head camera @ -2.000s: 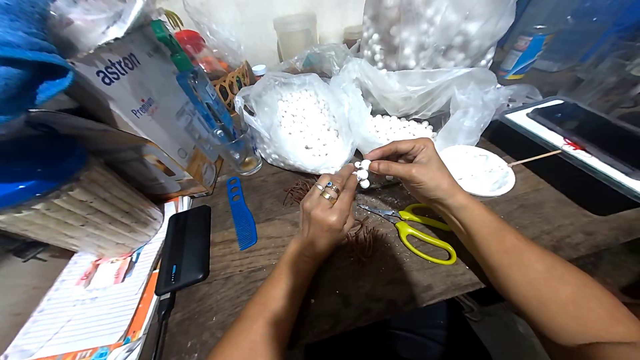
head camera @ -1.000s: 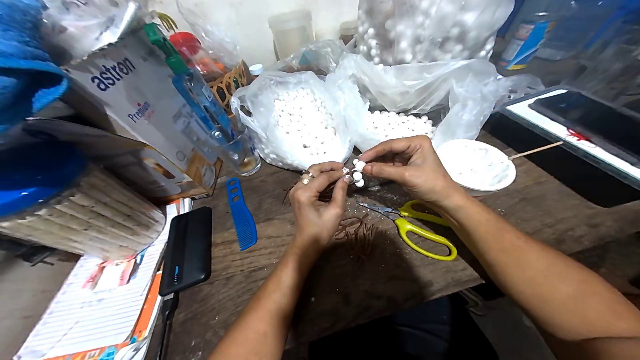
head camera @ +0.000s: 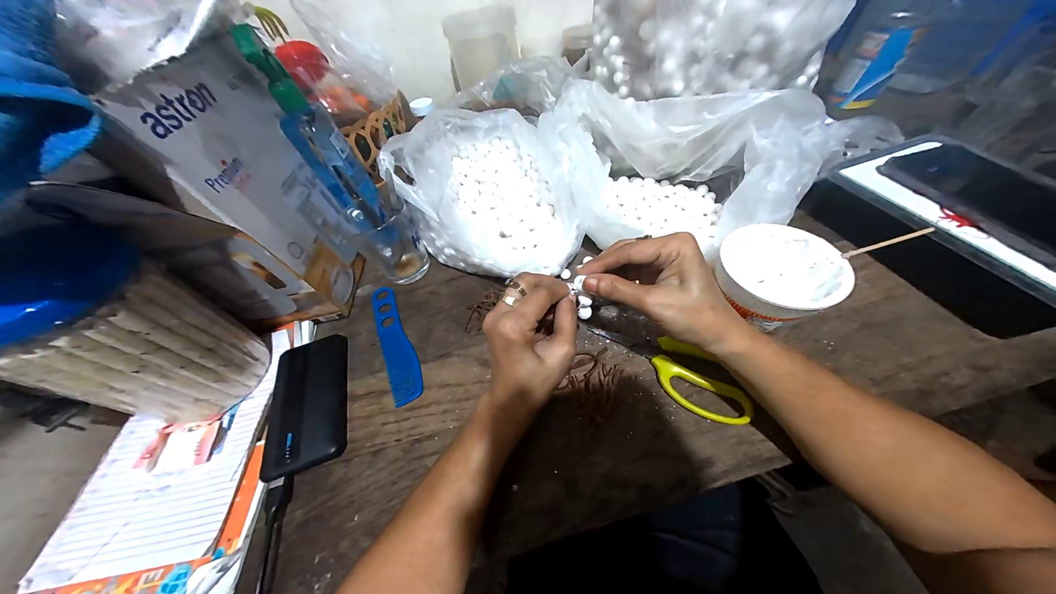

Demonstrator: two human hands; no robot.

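A small cluster of white balls sits between my two hands above the wooden table. My left hand, with rings on a finger, pinches the cluster from the left. From the right, my right hand grips one white ball of it between thumb and forefinger. Below the hands lie thin brown wire-like pieces, partly in shadow. Yellow-handled scissors rest beside them, under my right wrist. Behind are an open plastic bag of white balls and a second such bag.
At right stands a tub of white paste with a wooden stick, near a phone. Left are a blue comb, a black power bank, a drinking glass, a cardboard box and a blue-lidded container.
My fingers have shifted around the cluster, and its balls now show below and above my right fingertips. Both hands stay over the same part of the table.
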